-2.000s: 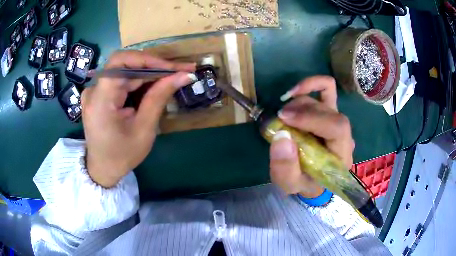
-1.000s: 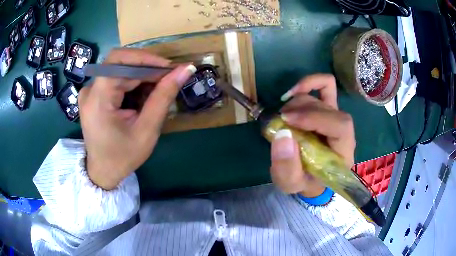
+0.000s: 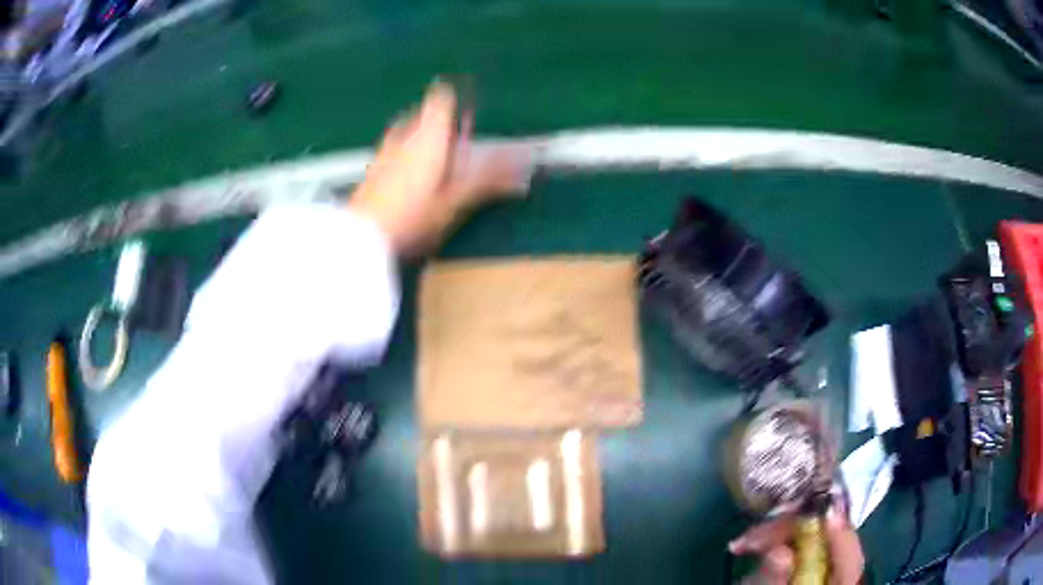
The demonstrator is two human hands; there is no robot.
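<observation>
The view is blurred. My left hand (image 3: 435, 177) is stretched far forward over the white line; something dark shows at its fingertips, but I cannot tell what it is or whether it is held. My right hand (image 3: 801, 549), cut off by the lower edge, is closed on the yellow-wrapped soldering iron (image 3: 811, 551), whose front end is at the cleaning pot (image 3: 780, 457) of silvery shavings. The brown fixture (image 3: 511, 491) shows no housing in its middle. Dark housings (image 3: 347, 425) lie left of it, partly hidden by my left sleeve.
Cardboard (image 3: 526, 343) with small bits lies beyond the fixture. A black fan-like device (image 3: 738, 297) stands right of it. White papers (image 3: 875, 377) and a red edge (image 3: 1024, 343) are at right. An orange-handled tool (image 3: 62, 411) and a pale ring (image 3: 104, 347) are at left.
The view has shifted forward. My left hand has left the fixture and reached far ahead; the housing is gone from the fixture. My right hand has moved the iron from the housing to the pot.
</observation>
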